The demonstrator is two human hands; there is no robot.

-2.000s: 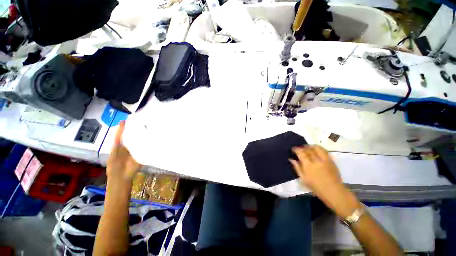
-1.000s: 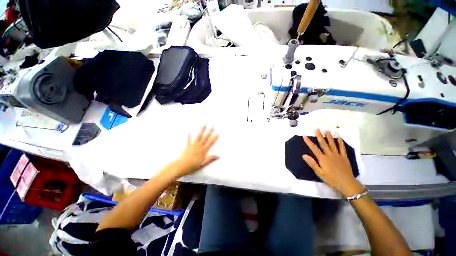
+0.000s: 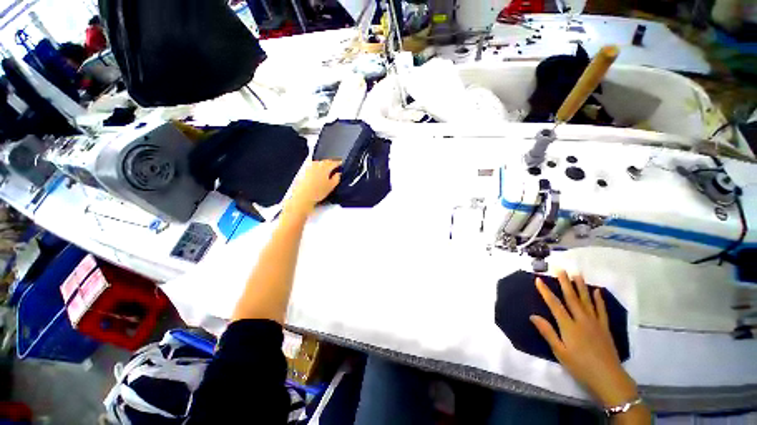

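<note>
A dark cut panel [image 3: 516, 314] lies flat on the white backing strip [image 3: 390, 290], in front of the sewing machine's needle area. My right hand [image 3: 581, 330] rests flat on the panel with fingers spread. My left hand [image 3: 315, 184] is at the left edge of the panel stack [image 3: 365, 176]; its fingertips touch the stack, and whether they grip a piece cannot be told. The white sewing machine [image 3: 639, 236] with a blue stripe stands behind the panel at the right.
A larger black fabric pile [image 3: 261, 158] lies left of the stack, beside a grey machine part [image 3: 151, 168]. A dark grey rectangle [image 3: 194, 241] and a blue patch [image 3: 236, 220] are near it. A red crate [image 3: 124, 311] and finished strips [image 3: 158, 382] are below the table.
My left hand has moved from the backing strip up to the panel stack. My right hand stays on the panel, which earlier shifted right with the hand. The camera view has turned and tilted up.
</note>
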